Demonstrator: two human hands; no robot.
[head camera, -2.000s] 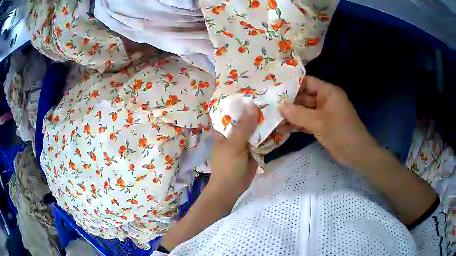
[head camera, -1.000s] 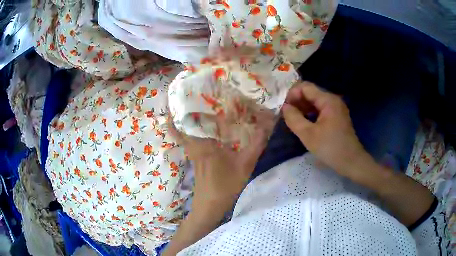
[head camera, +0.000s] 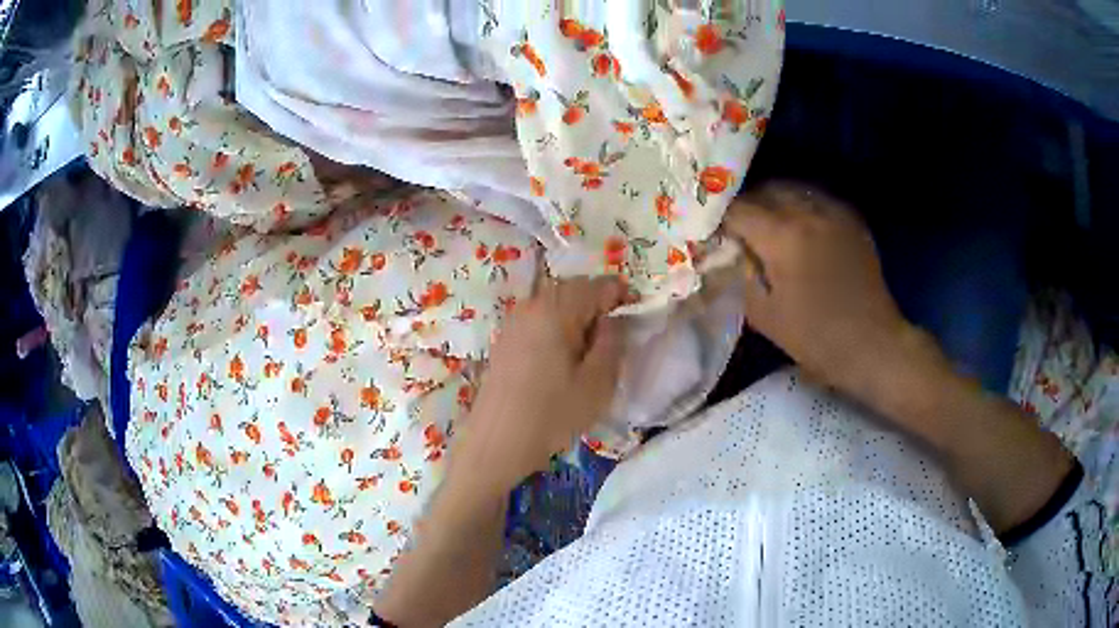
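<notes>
A cream fabric panel with orange flowers (head camera: 638, 135) hangs down from the top centre. My left hand (head camera: 558, 356) grips its lower edge at the centre, fingers partly hidden in the cloth. My right hand (head camera: 804, 276) holds the same edge a little to the right, its fingertips hidden by the cloth and blurred. Below the pinched edge, the paler wrong side of the fabric (head camera: 675, 356) hangs in a loose fold between the hands. A plain whitish piece (head camera: 380, 86) lies in folds at the upper left of the panel.
A large heap of flowered fabric (head camera: 282, 393) fills the left, over a blue crate edge (head camera: 203, 595). Greyish cloth (head camera: 104, 528) lies at the far left. More flowered cloth (head camera: 1055, 368) is at the right. A grey-white surface edge (head camera: 982, 61) crosses the upper right.
The fabric's lower end, earlier flat over my left hand and then bunched, now shows its pale wrong side between both hands. My right hand has turned palm-down onto the edge.
</notes>
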